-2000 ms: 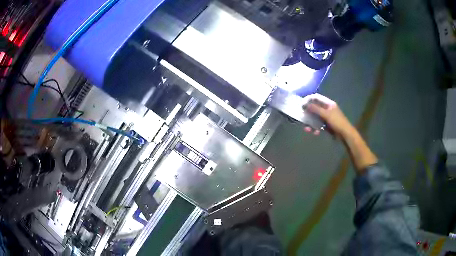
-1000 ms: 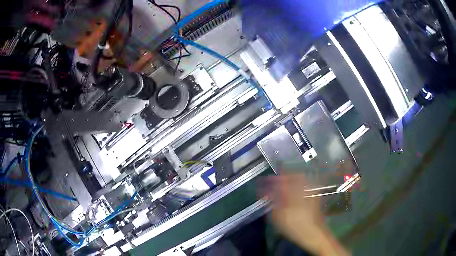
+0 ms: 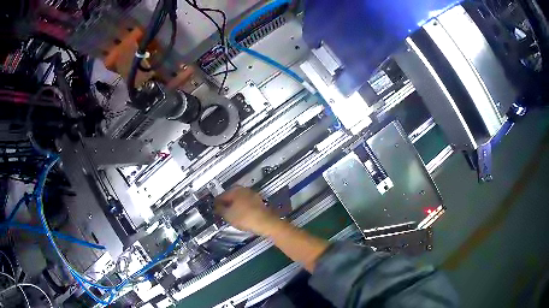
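My right hand reaches in from the lower right, sleeve over the forearm. Its fingers are curled down at a small metal mechanism on the conveyor rails. The fingertips are partly hidden and blurred, so I cannot tell whether they grip anything. A dark block lies just right of the hand, between the rails. The silver mounting plate, with a central slot and a small red light spot, sits over the rails to the right, apart from the hand. My left hand is out of the picture.
A black camera cylinder and a grey ring stand behind the rails, near an orange block. Blue tubing loops at the top and lower left. A large silver cover stands upper right. A green floor with an orange line is at right.
My right hand was at a pale flat piece near the round light, then passed blurred in front of the mounting plate, and is now further left at the mechanism. The view has shifted towards the rails.
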